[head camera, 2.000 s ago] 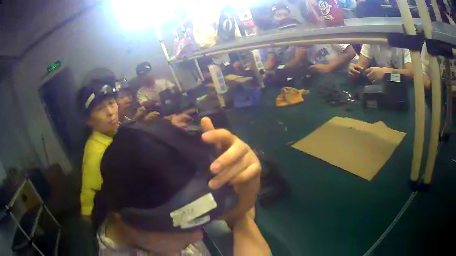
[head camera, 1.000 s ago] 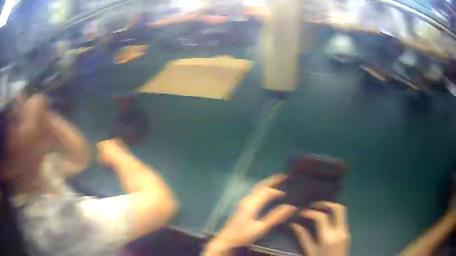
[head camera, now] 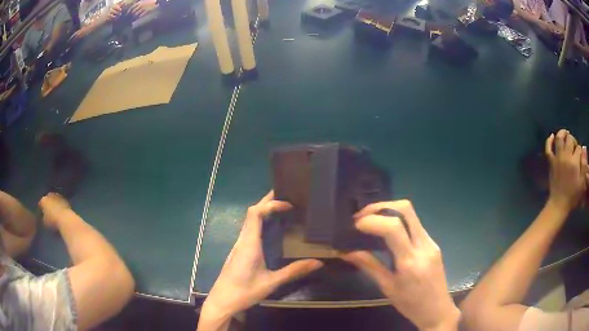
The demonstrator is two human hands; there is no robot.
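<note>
A dark box (head camera: 297, 174) with a brown inside stands open in front of me, slightly blurred. A dark grey strip-like piece (head camera: 323, 194), perhaps the foam insert's side, runs down its middle, with a darker part on its right. A tan edge shows at the bottom. My left hand (head camera: 258, 252) holds the box's left and lower edge between thumb and fingers. My right hand (head camera: 400, 258) grips its right side, thumb at the lower edge. What lies inside the box cannot be made out.
A tan cardboard sheet (head camera: 135, 81) lies far left. Cream rack uprights (head camera: 232, 39) stand beyond the bench seam. Open boxes (head camera: 374, 24) and a shiny plastic bag (head camera: 515, 39) lie at the far side. Neighbours' arms rest on the bench at left and right.
The view has swung from the left neighbour's cap down to the bench in front. My hands, spread at the dark box one second ago, now hold it from both sides.
</note>
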